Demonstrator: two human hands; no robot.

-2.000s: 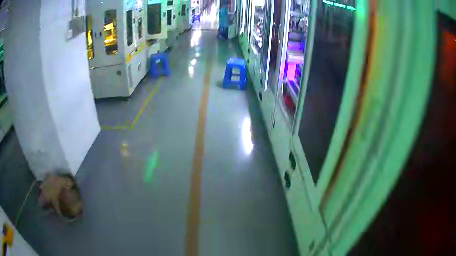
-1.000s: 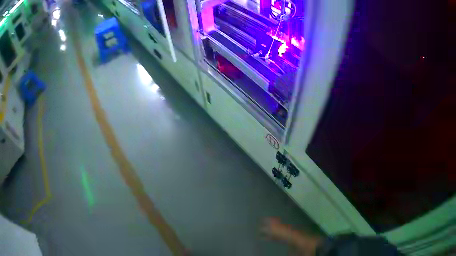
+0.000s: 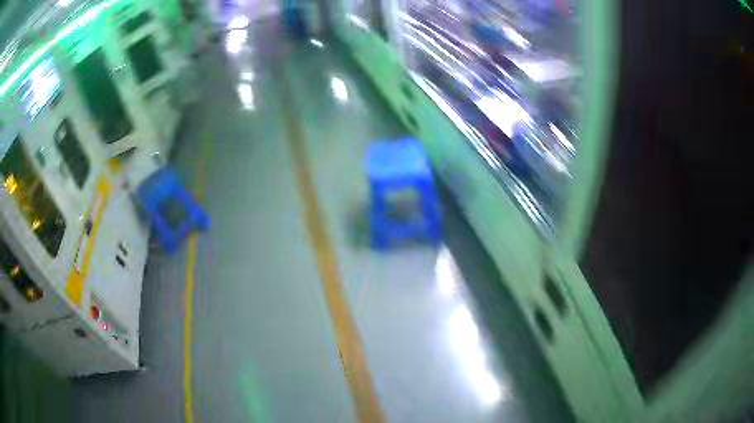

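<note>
No hand is in the picture. Nearest in front of me on the right is an opened machine frame (image 3: 595, 322), pale green, with bright metal rails (image 3: 496, 157) inside, blurred by motion. A blue stool (image 3: 405, 194) stands upright on the floor beside the machine's base. Another blue stool (image 3: 172, 208) stands at the left, next to a white machine.
A white machine (image 3: 107, 330) with dark windows and a yellow strip is at the left. The grey-green floor (image 3: 264, 314) carries an orange line and a yellow line. A dark panel (image 3: 678, 182) fills the right side. A blurred blue shape (image 3: 293, 18) is far down the aisle.
The view has turned back along the aisle and moved forward; both stools look larger and nearer. The blurred hand and dark sleeve at the bottom right a second ago have left the picture.
</note>
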